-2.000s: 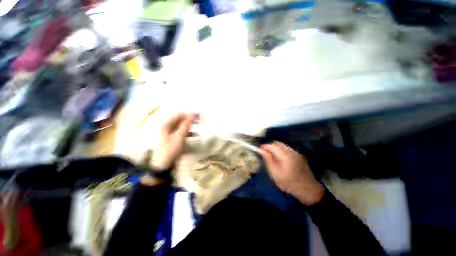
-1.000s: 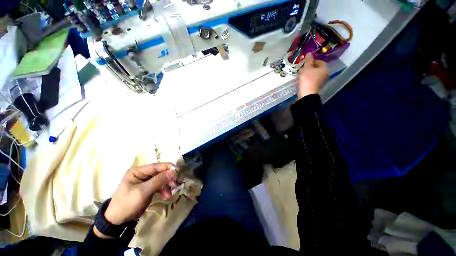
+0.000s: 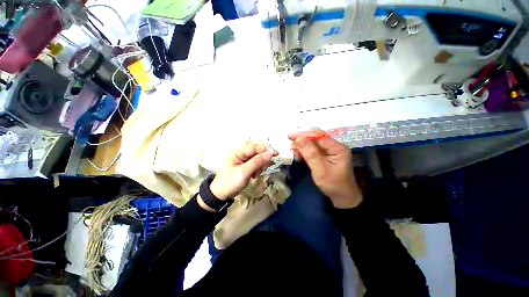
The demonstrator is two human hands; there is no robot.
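Note:
The cream garment piece (image 3: 168,139) lies over the front left of the table and hangs in folds towards my lap. My left hand (image 3: 241,169) pinches the edge of the cloth between thumb and fingers, just in front of the table. My right hand (image 3: 329,165) holds a thin red-orange tool (image 3: 313,136) between thumb and fingers, close to the cloth edge in my left hand. The tool's tip and what it touches are too small to tell. A gathered bit of the garment hangs below my left hand.
The white sewing machine (image 3: 348,29) stands behind, its dark control panel (image 3: 467,32) at right. A ruler strip (image 3: 406,129) runs along the table's front edge. A phone (image 3: 183,40), cables and a grey speaker (image 3: 36,96) lie left. A blue crate (image 3: 152,214) is below.
My right hand has come back from the purple container at the right, now with the red-orange tool, to beside my left hand. My left hand still holds the cloth. The view has shifted left.

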